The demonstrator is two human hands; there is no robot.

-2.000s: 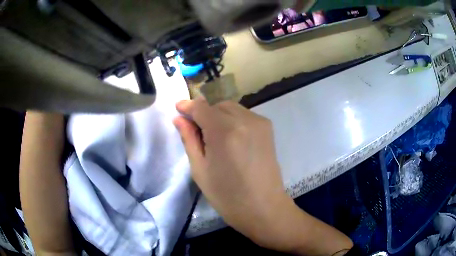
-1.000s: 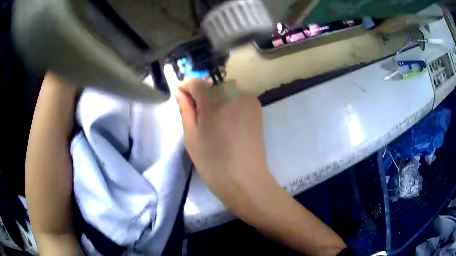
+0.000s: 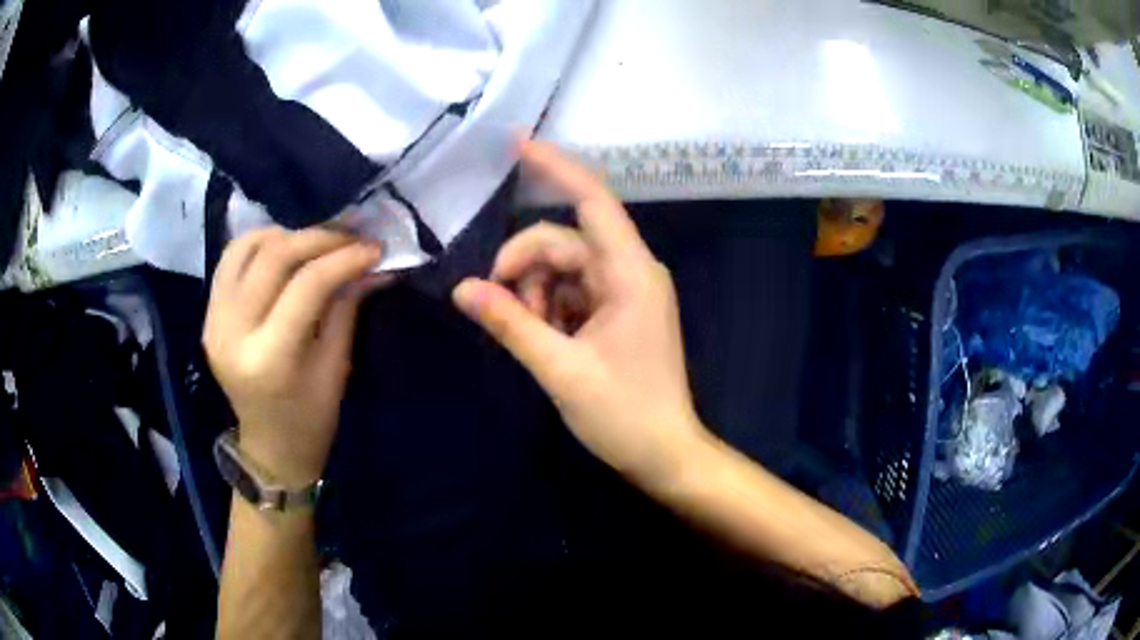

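The white fabric (image 3: 363, 63) lies bunched over the front edge of the machine table, with black fabric (image 3: 250, 106) folded across it. My left hand (image 3: 281, 319) wears a watch and pinches the lower edge of the garment where white and black meet. My right hand (image 3: 594, 319) is just right of that edge, index finger stretched out, thumb apart from it, other fingers curled. No tool shows in it. The needle area is out of view.
The white table edge (image 3: 800, 175) carries a printed ruler strip. Small tools (image 3: 1038, 81) lie at its right end. An orange round thing (image 3: 849, 226) is under the edge. A dark blue basket (image 3: 931, 413) with blue plastic (image 3: 1038, 313) stands at right. Dark items and scraps lie at lower left.
The view has swung down from the machine head to the table's front edge. The garment is now at this edge. My left hand has come into view on it, and my right hand's fingers have spread.
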